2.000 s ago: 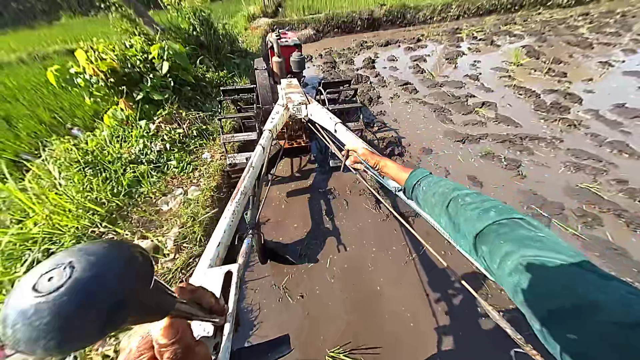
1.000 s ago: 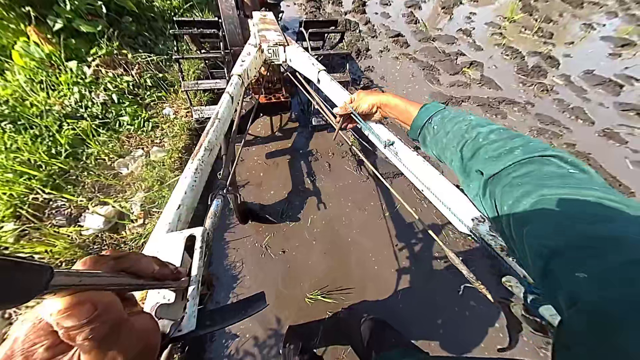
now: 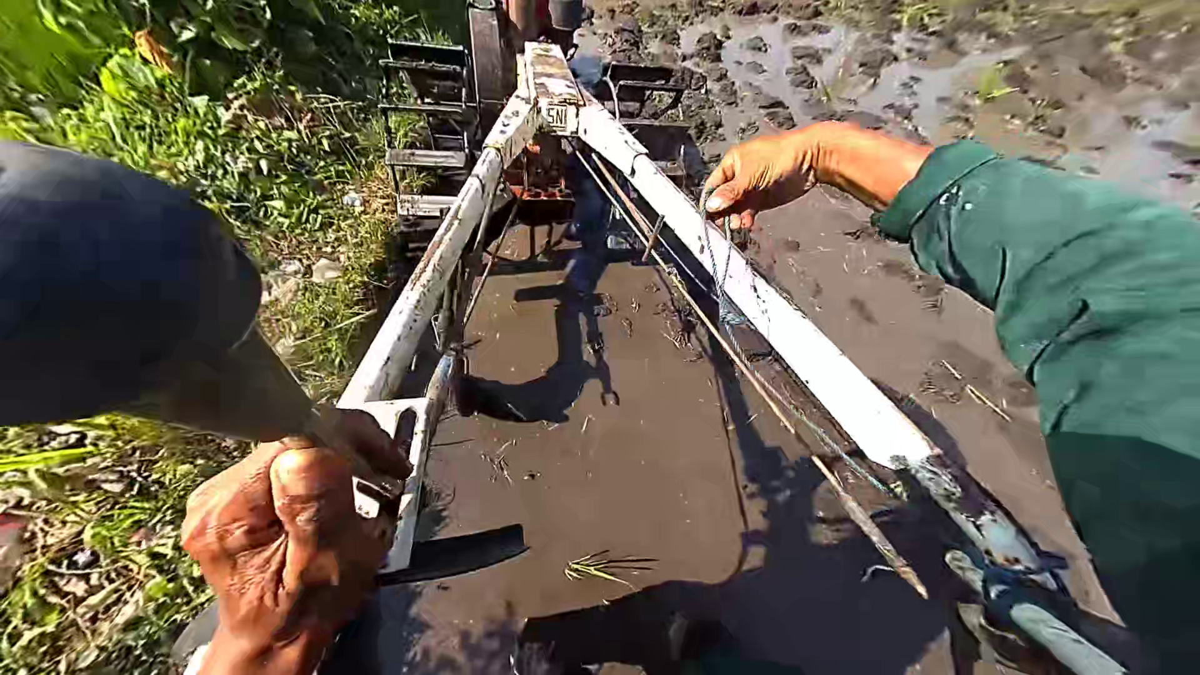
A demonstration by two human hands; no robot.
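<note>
White, rust-flecked handlebars of a walking tractor [image 3: 806, 370] spread toward me from the hitch. My left hand [image 3: 291, 534] is closed around the shaft of a tool or lever [image 3: 272, 394] beside the white bracket [image 3: 408, 497]; a large dark rounded end of it fills the left edge. My right hand [image 3: 769, 178], in a green sleeve, pinches a thin bluish cord [image 3: 727, 281] just above the right handlebar. The cord runs down beside a thin wooden stick [image 3: 862, 520] along that bar. A black blade-like strip [image 3: 459, 555] juts from the left bracket.
Black cage wheels [image 3: 427, 155] stand at both sides of the hitch. Muddy water [image 3: 600, 450] lies between the bars, with shadows across it. A grassy bank [image 3: 319, 272] borders the left, close to the left wheel. Churned mud clods [image 3: 797, 75] spread to the upper right.
My right hand has gone from lying on the right handlebar to holding the cord up above it. My left hand stays at the left bracket. The view has tipped downward.
</note>
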